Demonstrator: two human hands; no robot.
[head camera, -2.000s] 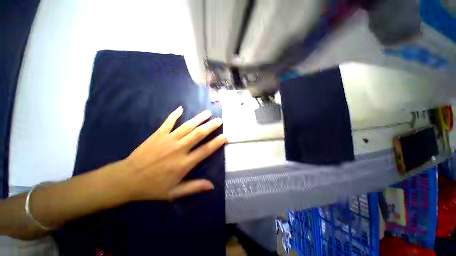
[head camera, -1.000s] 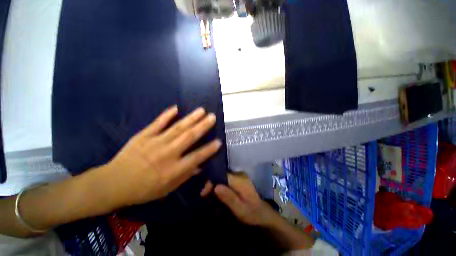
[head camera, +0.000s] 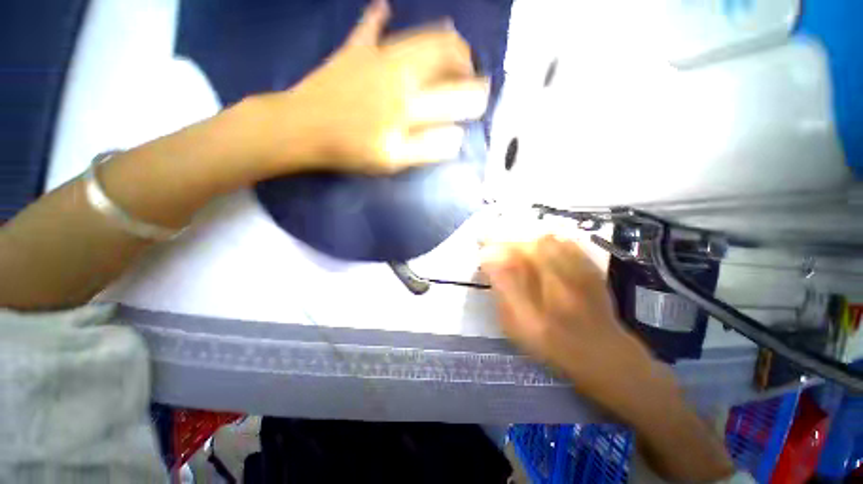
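Note:
The navy garment panel (head camera: 360, 222) lies on the white machine bed, its rounded end towards me. My left hand (head camera: 393, 99) lies on top of it, fingers apart and slightly bent, pointing right; no grip on the cloth shows. My right hand (head camera: 544, 288) is blurred by motion, over the bed just right of the panel's rounded end; its fingertips are in bright glare, so whether it holds anything cannot be told. The sewing machine's metal parts (head camera: 615, 222) and grey ribbed knob (head camera: 667, 307) are right of my right hand.
A small dark curved item (head camera: 410, 277) lies by the panel's rounded end. A small navy piece (head camera: 689, 342) is partly hidden behind the knob. A ruler strip (head camera: 426, 364) runs along the grey table edge. Blue crates (head camera: 568, 452) stand below. More dark cloth (head camera: 33, 104) is far left.
The view has shifted. The panel now lies farther up with its rounded end on the bed. My left hand has moved up with it. My right hand has left the panel's near edge and moved to the bed.

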